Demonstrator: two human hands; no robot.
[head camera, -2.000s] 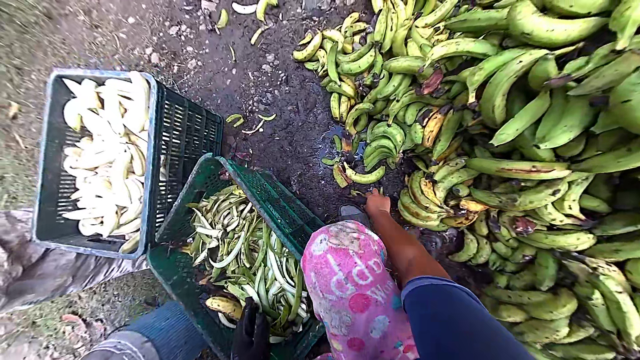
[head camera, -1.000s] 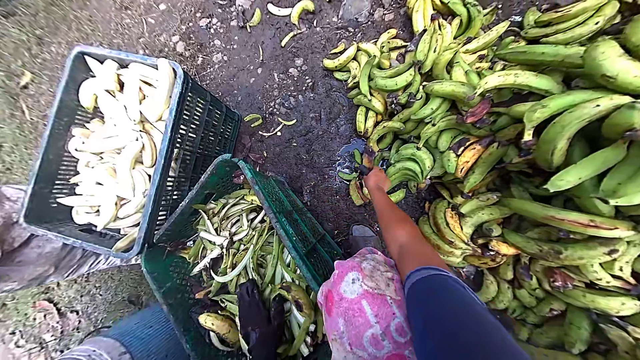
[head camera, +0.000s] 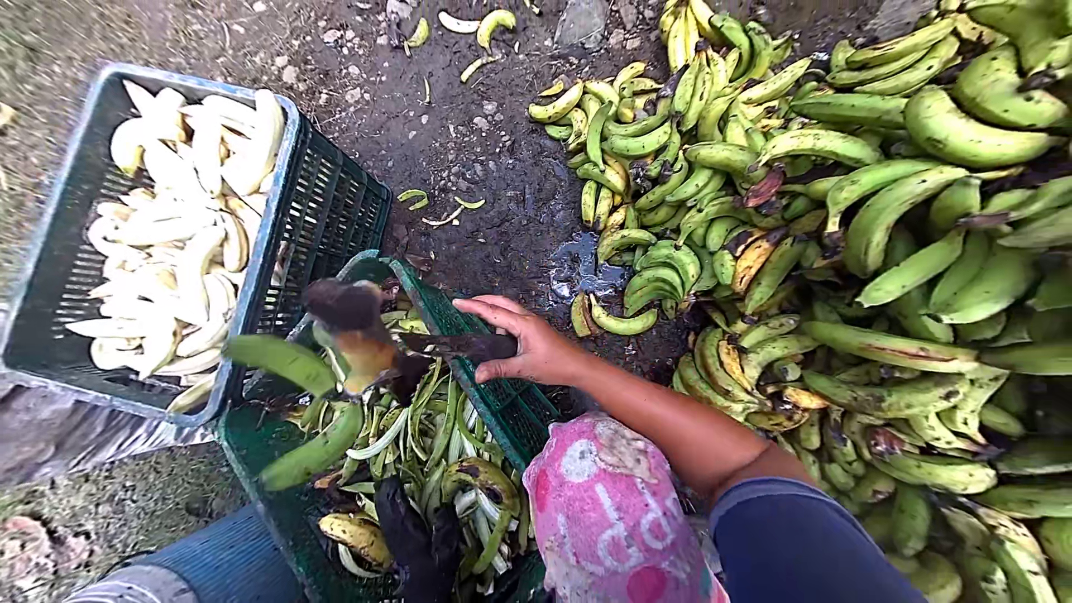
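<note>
My right hand (head camera: 523, 343) grips the dark handle of a knife (head camera: 429, 342) over the rim of the green crate (head camera: 448, 335). Its blade points left, touching or close to a blurred bunch of green bananas or plantains (head camera: 289, 360) with a dark, brownish stem end. The bunch is above the peel-filled crate, its support unclear. My left hand (head camera: 410, 532), in a black glove, is low in that crate among peels (head camera: 435, 419), fingers apart, with no fruit visible in it. A yellowed banana or plantain (head camera: 356, 536) lies to its left, a curved one (head camera: 481, 481) to its right.
A dark crate (head camera: 289, 209) of peeled fruit (head camera: 193, 243) stands at left. A large heap of green bananas or plantains (head camera: 904, 352) covers the right side. Scraps lie on muddy ground (head camera: 494, 184). A pink patterned cloth (head camera: 607, 511) is at lower centre.
My right hand has moved left from the edge of the fruit heap to the crate rim. The blurred bunch now appears above the crate. The gloved left hand remains low in the crate.
</note>
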